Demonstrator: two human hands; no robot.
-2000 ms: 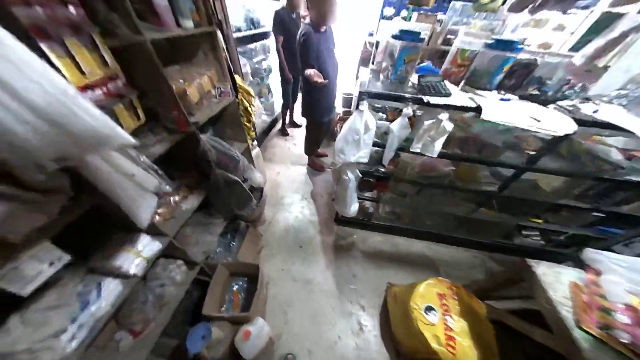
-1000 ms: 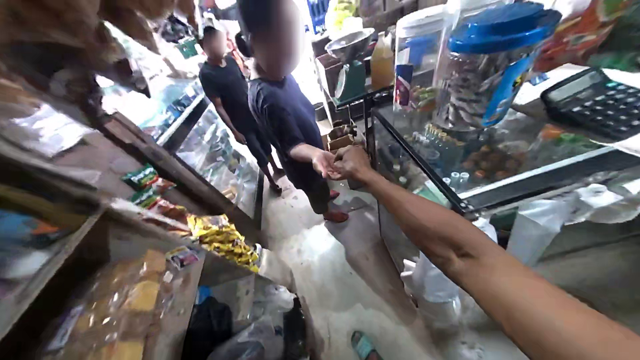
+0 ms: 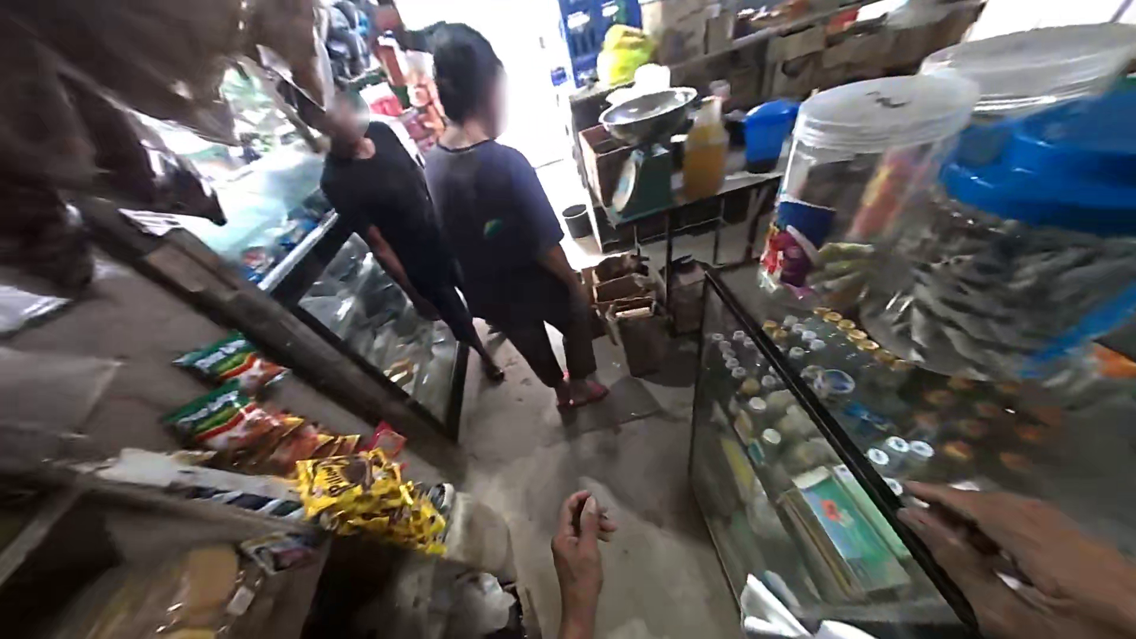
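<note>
My left hand is at the lower middle, above the concrete floor, with its fingers partly curled. A dark spot shows between thumb and fingers; whether it is an object or shadow is unclear. My right hand, blurred, is at the black-edged glass display counter at the lower right, its fingertips at the counter's edge. Small bottles with white caps are seen by those fingers. Farther along the counter stand a clear plastic jar and a large jar with a blue lid.
Two people in dark tops stand in the aisle ahead. A green weighing scale with a metal pan sits on a table beyond the counter. Yellow snack packets lie on the left shelf. Cardboard boxes are on the floor.
My right hand, which met the nearer person's hand a second ago, is now back at the glass counter. That person has turned away. My left hand has come into view.
</note>
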